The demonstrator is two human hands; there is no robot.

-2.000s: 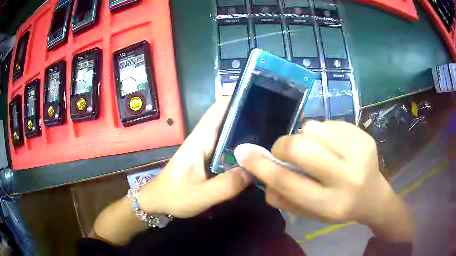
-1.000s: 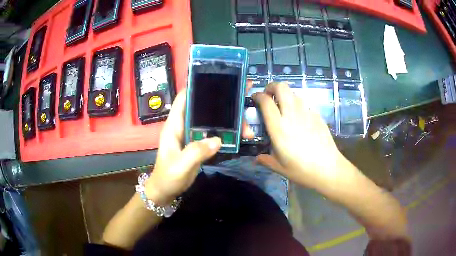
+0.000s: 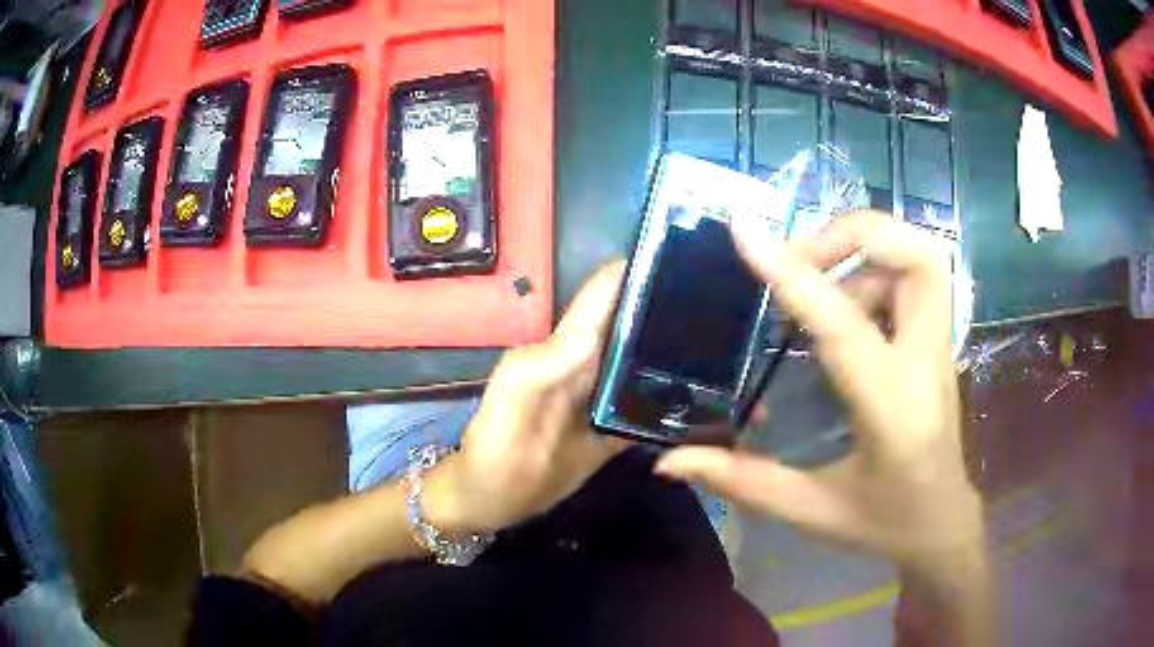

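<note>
My left hand (image 3: 538, 405) holds the handheld device (image 3: 690, 303), tilted, front side up, by its left side and lower end. Its frame is pale teal and its screen dark. A black-edged front lens panel seems to lie over the front; its black end (image 3: 671, 407) covers the lower end. My right hand (image 3: 873, 367) is at the device's right side, index finger at its upper right, thumb near its lower right corner. A shiny clear film (image 3: 825, 190) shows behind the right fingers; whether they hold it is unclear. The lens sheet (image 3: 709, 114) lies behind.
A red foam tray (image 3: 342, 303) with several black devices (image 3: 440, 177) is at left. Another red tray (image 3: 1000, 51) is at upper right. A white cloth (image 3: 1040, 175) lies on the green mat right of the lens sheet. A cardboard box (image 3: 266, 493) is below the bench edge.
My right hand has moved from the lens sheet to the device. The device has shifted right and tilted. Its lower end, green before, now shows black. The view has shifted, moving the trays.
</note>
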